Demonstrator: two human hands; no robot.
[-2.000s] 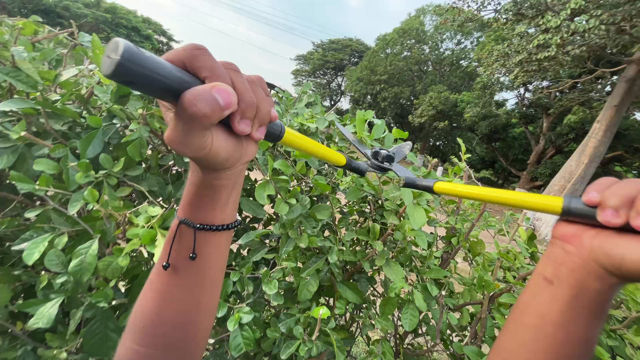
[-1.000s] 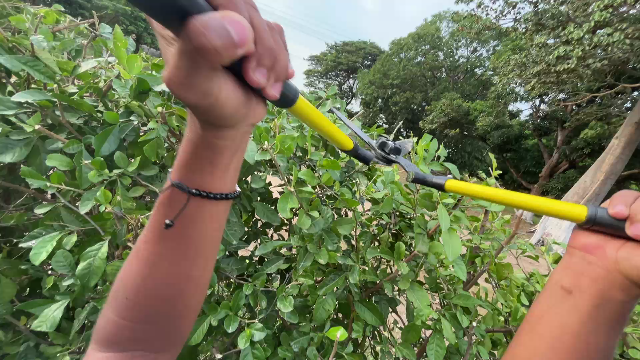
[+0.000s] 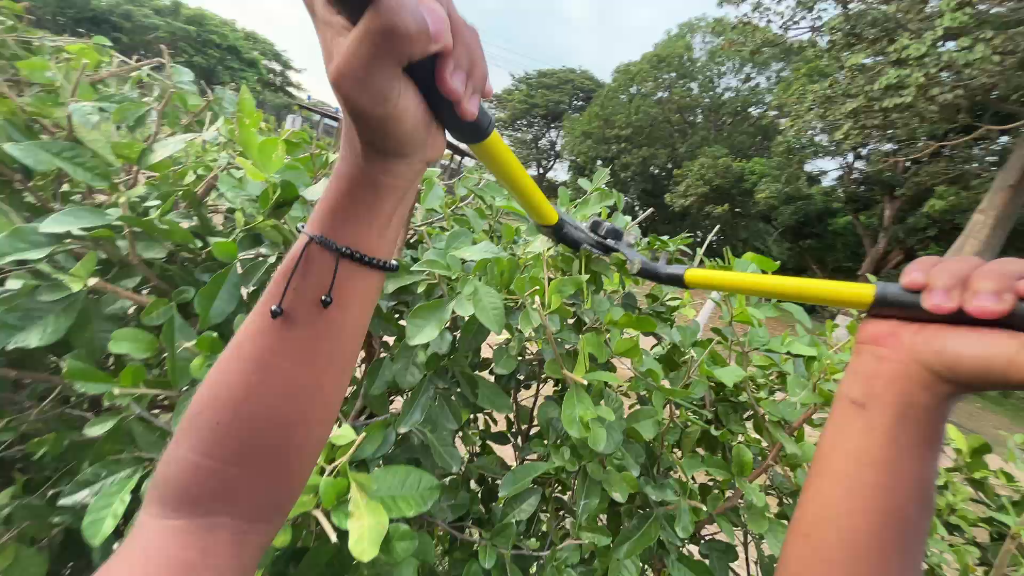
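Observation:
Raised at the upper middle, my left hand [image 3: 400, 80] is closed round the black grip of one handle of the yellow-handled hedge shears [image 3: 780, 288]. At the right edge my right hand [image 3: 964, 308] holds the other black grip, fingers over the top. The handles meet at the pivot [image 3: 606, 234], just above the top leaves of a green leafy hedge [image 3: 512, 400]. The blades point away and can hardly be made out against the foliage. A black beaded bracelet [image 3: 348, 252] circles my left wrist.
Taller hedge growth [image 3: 72, 232] rises on the left, with bare twigs sticking out. Behind stand large trees [image 3: 680, 120] and a leaning trunk [image 3: 996, 212] at the right. Bare ground shows through the hedge.
The blades, plain to see beside the pivot earlier, are now mostly out of sight. The left-hand handle has become steeper, and the angle between the two handles looks narrower.

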